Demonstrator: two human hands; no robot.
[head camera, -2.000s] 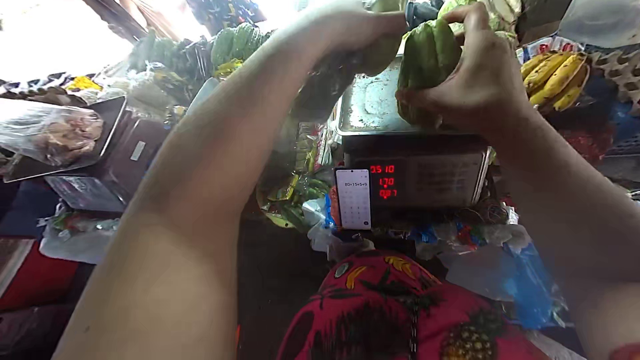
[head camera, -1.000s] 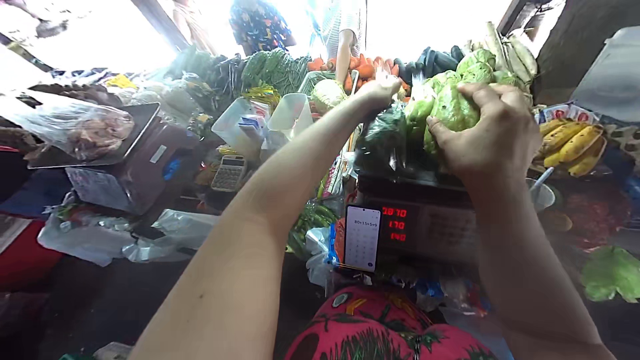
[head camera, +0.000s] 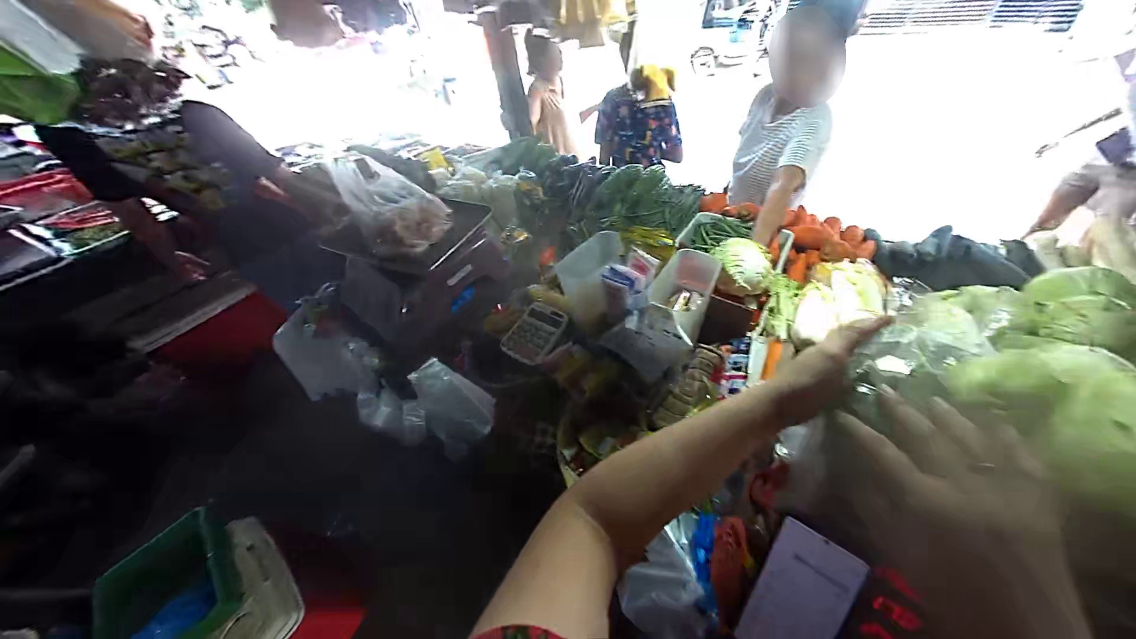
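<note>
My left hand (head camera: 821, 368) reaches to a clear plastic bag (head camera: 919, 342) at the right, its fingertips at the bag's left edge; its grip is unclear. Blurred by motion, my right hand (head camera: 958, 470) is spread flat just in front of the bag, near pale green cabbages (head camera: 1056, 399). What lies under its palm is hidden. Below it, red digits of a scale's display (head camera: 892, 603) show beside a phone (head camera: 803, 581) with a lit screen.
A calculator (head camera: 534, 333) and plastic tubs (head camera: 688, 288) stand mid-view. Left of them, a bag of meat (head camera: 399, 209) lies on another scale (head camera: 426, 253). A person (head camera: 781, 142) reaches over carrots (head camera: 812, 235) at the back. Another person (head camera: 177, 160) bends at the left. A green bin (head camera: 169, 577) stands lower left.
The view has swung left. My right hand, earlier on a green vegetable over the scale, is now spread and blurred lower down. The person in stripes now shows more fully.
</note>
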